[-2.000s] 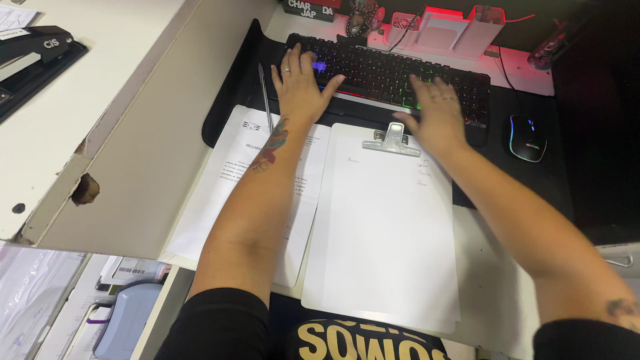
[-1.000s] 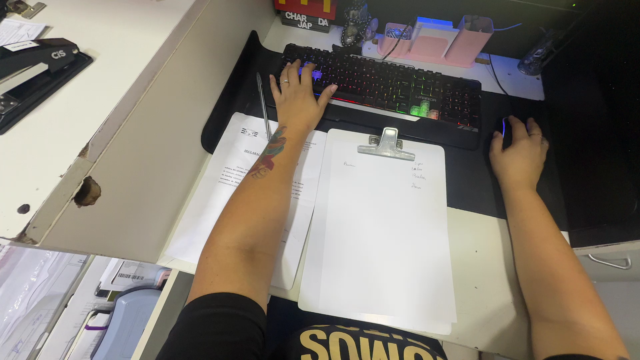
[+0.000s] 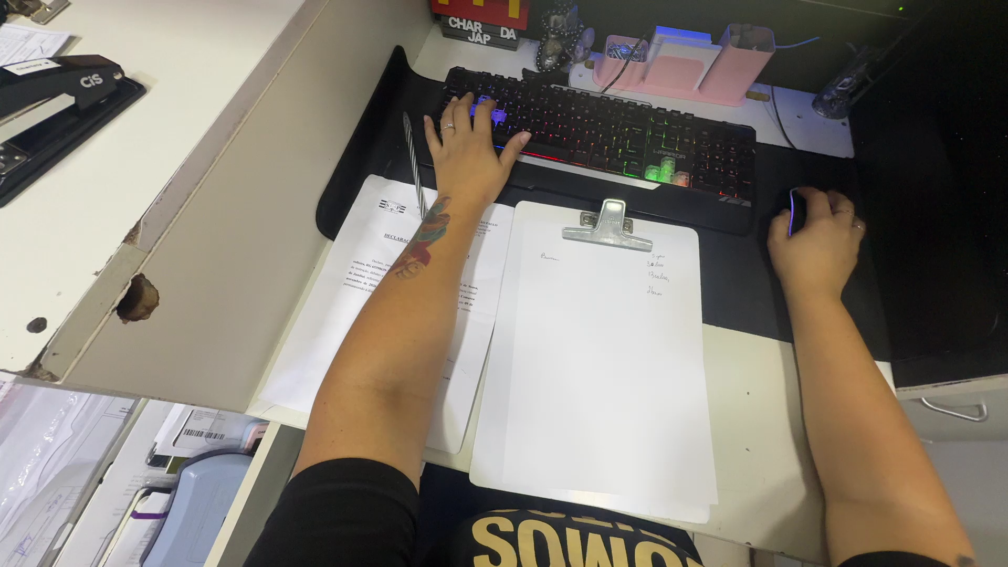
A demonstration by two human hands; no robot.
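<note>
My left hand (image 3: 471,153) rests with spread fingers on the left keys of a black backlit keyboard (image 3: 598,142); it holds nothing. On the right, my right hand (image 3: 817,240) is closed over a computer mouse (image 3: 798,213) with a blue-lit edge, on the black desk mat (image 3: 776,295). A clipboard (image 3: 602,378) with a metal clip (image 3: 608,227) and a sheet with a few handwritten words lies between my arms. Printed sheets (image 3: 339,315) lie partly under my left forearm. Beside my left wrist is a striped pen (image 3: 413,161), its lower end hidden by the arm.
Behind the keyboard stand a pink desk organizer (image 3: 736,67), a dark figurine (image 3: 557,39) and a red and black lettered block (image 3: 480,20). A black stapler (image 3: 79,90) sits on the raised white counter (image 3: 197,47) at left. A dark screen or panel (image 3: 937,197) stands at right.
My right hand has moved right, from the keyboard to the mouse, and stays there. My left hand has remained at the left keys.
</note>
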